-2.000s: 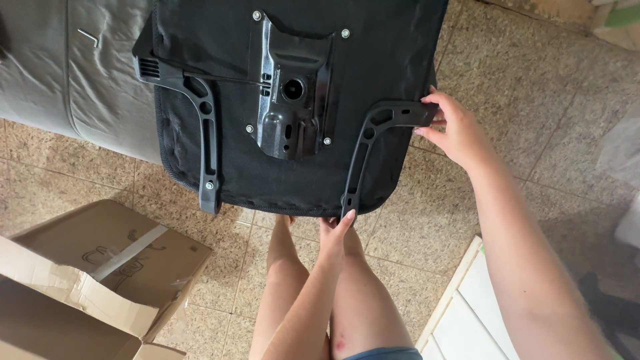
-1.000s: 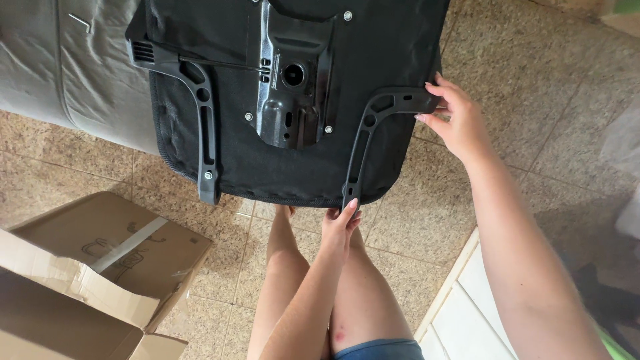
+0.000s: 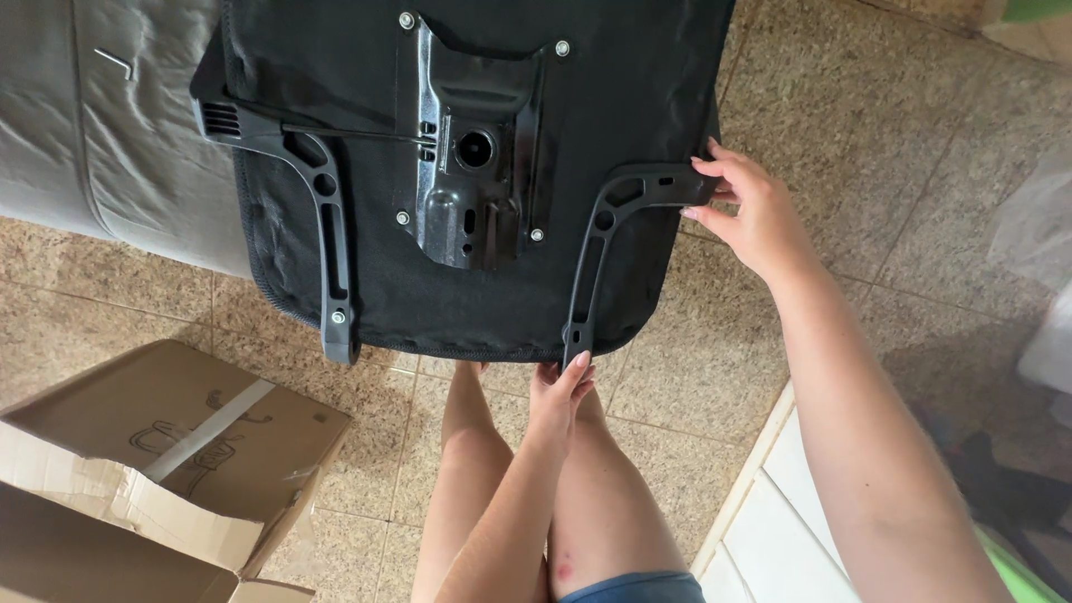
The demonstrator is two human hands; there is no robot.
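The underside of a black padded chair seat faces me, with a black metal mounting plate bolted at its middle. A plastic armrest bracket lies along the left side, a bolt in its lower end. A second armrest bracket lies along the right side; no bolt shows in it. My left hand grips its lower end at the seat's edge. My right hand pinches its upper outer end between thumb and fingers.
A grey cushioned sofa at the left reaches behind the seat, with a hex key on it. An open cardboard box stands on the tiled floor at the lower left. Translucent plastic wrap is at the right edge.
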